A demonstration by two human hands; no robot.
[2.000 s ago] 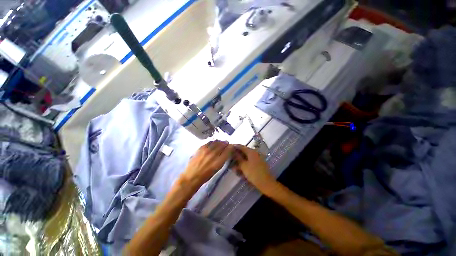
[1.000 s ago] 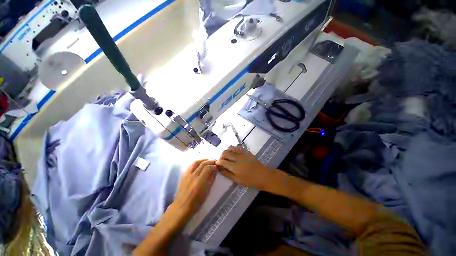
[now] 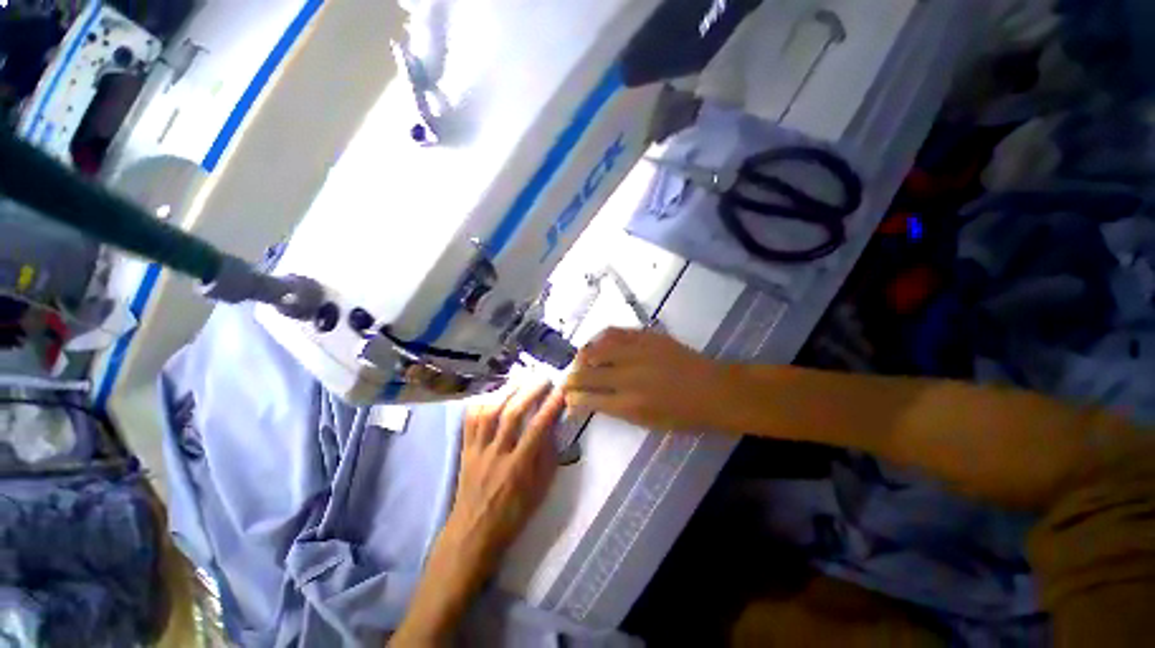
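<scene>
A blue-grey garment piece (image 3: 380, 506) lies on the bed left of and under the head of the white sewing machine (image 3: 418, 203), with a small white label (image 3: 388, 418) on it. My left hand (image 3: 509, 449) rests on the cloth just in front of the needle area, fingers forward. My right hand (image 3: 643, 382) is beside it, right of the presser foot (image 3: 542, 342), fingertips bent together near the cloth edge. The cloth at my fingertips is hidden by the hands and bright glare, so whether either hand grips it cannot be told.
Black-handled scissors (image 3: 788, 203) lie on a cloth scrap (image 3: 678, 215) on the bed. A thin metal guide (image 3: 621, 294) stands near the needle. A dark green rod (image 3: 108, 215) juts in from the left. Measuring scale (image 3: 621, 538) runs along the front edge. Blue-grey cloth (image 3: 1064, 285) is heaped at right.
The view has moved closer and turned, so the machine head looks larger. My hands are now closer to the presser foot, and the right forearm reaches in more level from the right.
</scene>
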